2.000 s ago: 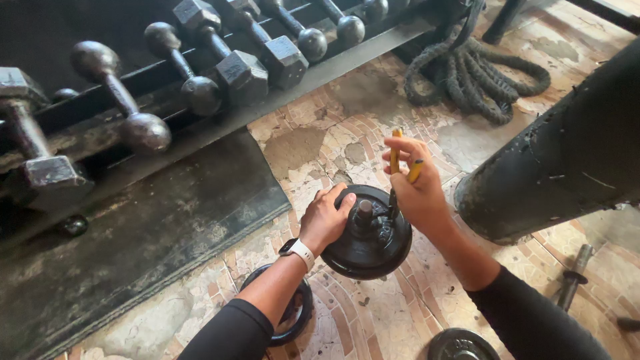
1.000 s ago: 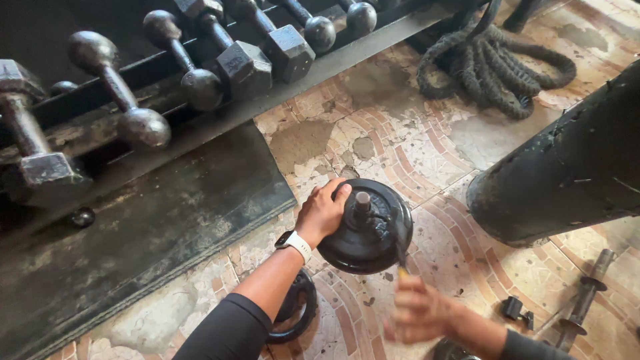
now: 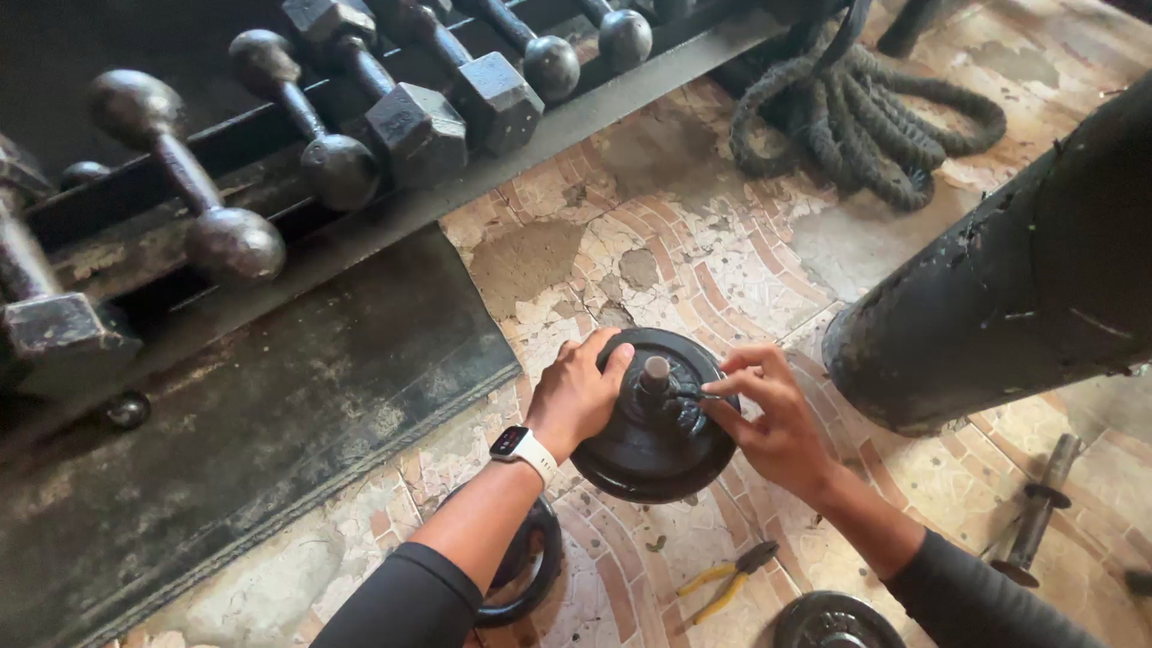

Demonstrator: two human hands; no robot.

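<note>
A black weight plate [image 3: 594, 463] lies round an upright metal bar end [image 3: 655, 371], with a dark collar at the bar's base. My left hand [image 3: 580, 391], a watch on its wrist, grips the plate's upper left rim. At the collar's right side, the thumb and fingers of my right hand [image 3: 774, 414] pinch a small thin dark piece, too small to name surely. Yellow-handled pliers [image 3: 733, 580] lie on the tiled floor below the plate, their jaws toward the upper right.
Dumbbells [image 3: 418, 126] fill a rack at upper left, above a black mat [image 3: 270, 387]. A thick rope [image 3: 864, 126] lies coiled at upper right, near a black cylinder [image 3: 999, 270]. More plates [image 3: 837, 621] [image 3: 540, 576] lie below; a short dumbbell bar [image 3: 1039, 513] is at right.
The yellow-handled pliers, in my right hand two seconds ago, now lie on the floor. My right hand has come back up to the collar from lower down. My left hand stays on the plate.
</note>
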